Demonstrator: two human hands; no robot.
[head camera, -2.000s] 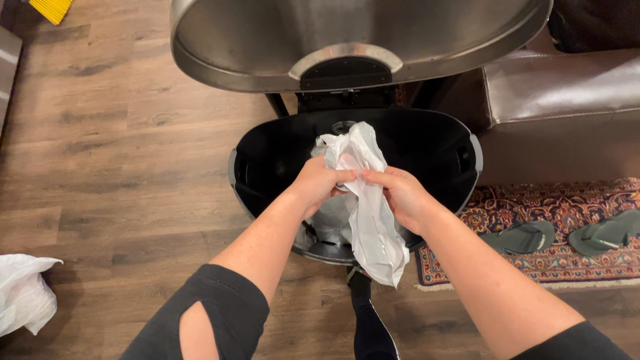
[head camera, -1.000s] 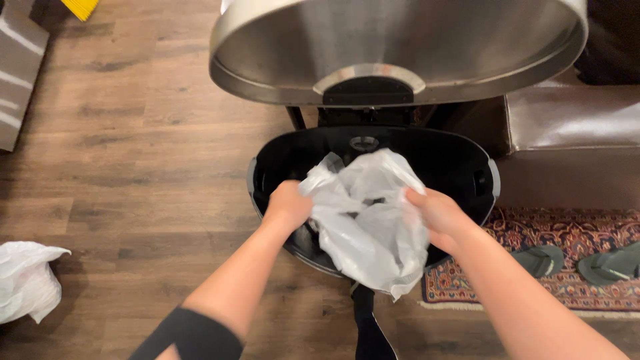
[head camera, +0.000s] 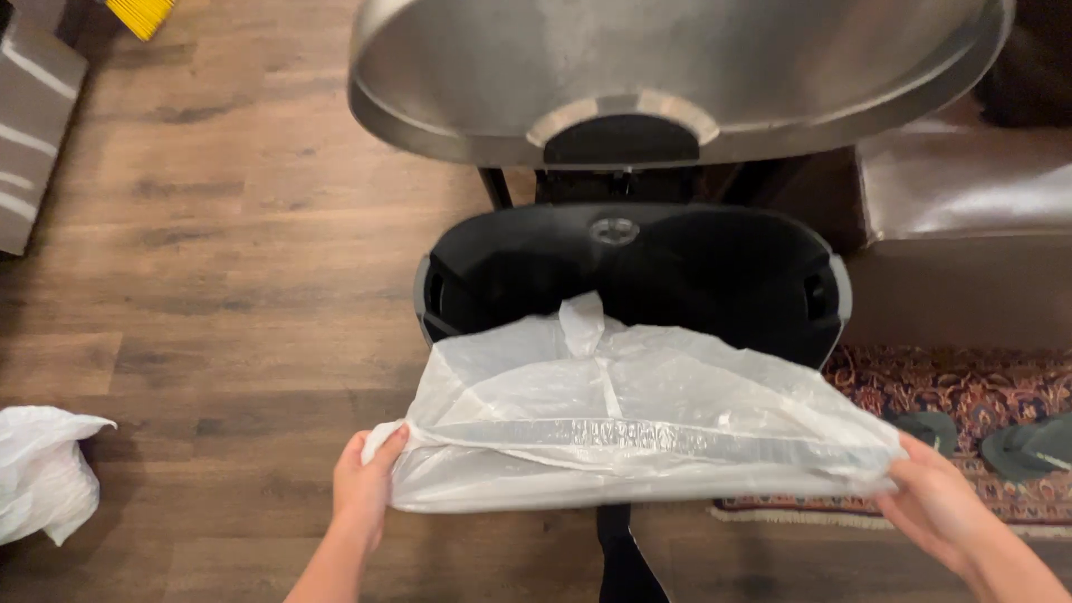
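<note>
A white translucent plastic bag is stretched wide between my two hands, over the near part of a black oval trash can. My left hand grips the bag's left corner between thumb and fingers. At the opposite corner my right hand pinches the bag's edge. A clear strip runs across the bag, and a short piece of it sticks up at the middle. Behind the can's opening stands its raised metal lid. The bag covers the can's near rim.
Another white plastic bag lies on the wood floor at left. A brown leather seat stands right of the can. Green flip-flops rest on a patterned rug. Yellow bristles show at top left. My foot and lower leg are below the bag.
The bag was bunched between my hands two seconds ago, then partly opened out. My hands have moved far apart, and the bag is now spread wide.
</note>
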